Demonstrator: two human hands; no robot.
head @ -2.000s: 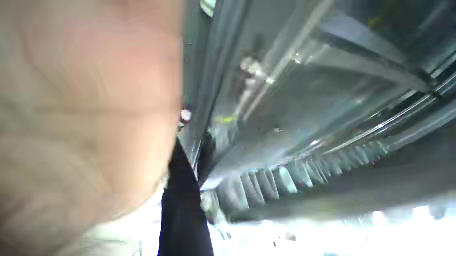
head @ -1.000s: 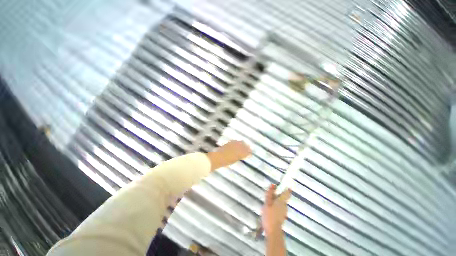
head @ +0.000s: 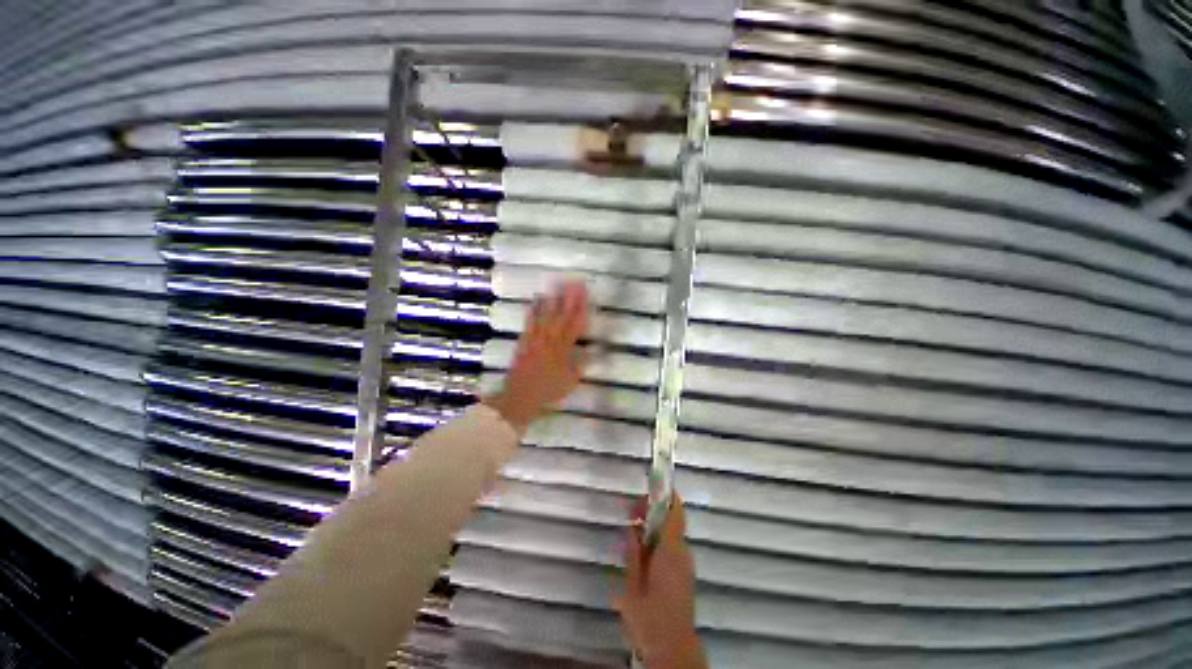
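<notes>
A rectangular metal frame (head: 678, 288) lies over the ribbed bed, with its far side across the top and two long sides running towards me. My right hand (head: 658, 575) is closed around the near part of the frame's right side. My left hand (head: 552, 346) is between the two long sides, flat and slightly blurred, over the white covering (head: 915, 392); it holds nothing. Whether it touches the covering cannot be told. Shiny metal bars (head: 262, 327) show bare under and left of the frame's left side. My left forearm hides that side's near end.
A small brown block (head: 612, 144) sits on the white near the frame's far side. A small brown clip (head: 124, 137) is at the upper left. More bare shiny bars (head: 902, 79) lie at the upper right. A dark area (head: 52, 601) is at the lower left.
The view has turned and steadied, so the frame now stands nearly upright in the picture. My left hand has moved further in between its sides. My right hand still holds the right side.
</notes>
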